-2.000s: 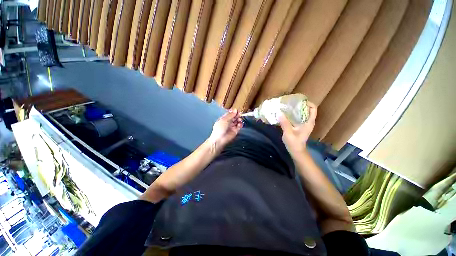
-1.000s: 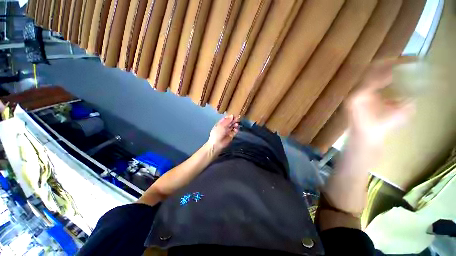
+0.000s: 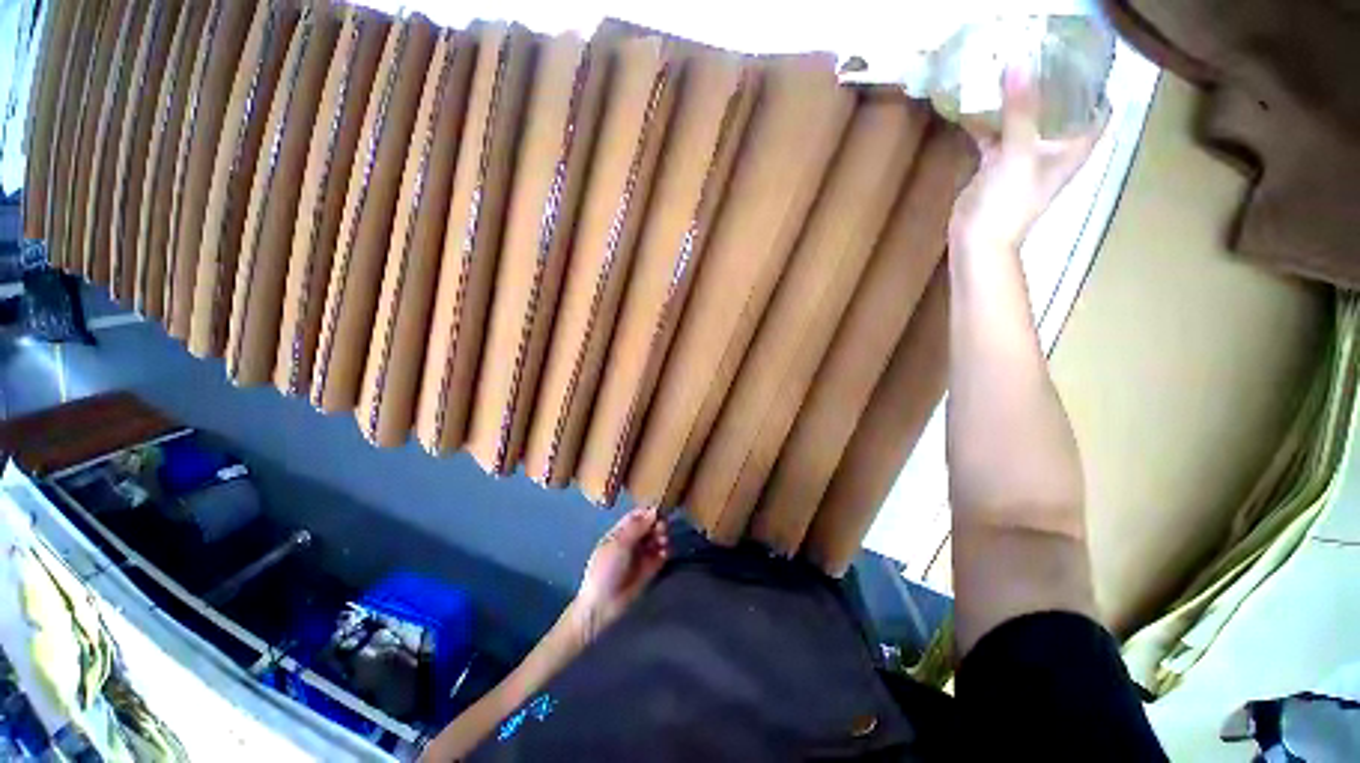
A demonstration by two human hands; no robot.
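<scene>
Brown panels (image 3: 522, 254) lie in an overlapping, fanned row, several with a shiny dark glue line along one edge. My right hand (image 3: 1022, 172) is stretched to the far side of the row and holds the translucent glue bottle (image 3: 1029, 72) on its side. Its nozzle points left, at the far end of a panel. My left hand (image 3: 634, 552) is at the near end of a panel, fingertips at its corner; whether they pinch it is hard to tell.
A tan cardboard sheet (image 3: 1193, 328) lies to the right, with yellow-green strips (image 3: 1268, 552) by it. Dark brown pieces (image 3: 1268, 105) are at the upper right. Grey floor and a machine with blue parts (image 3: 403, 619) are at the lower left.
My right hand has moved from the near side, then the right, to the far edge of the row with the bottle. The view has shifted, showing the panels' far ends. My left hand stays at the near ends.
</scene>
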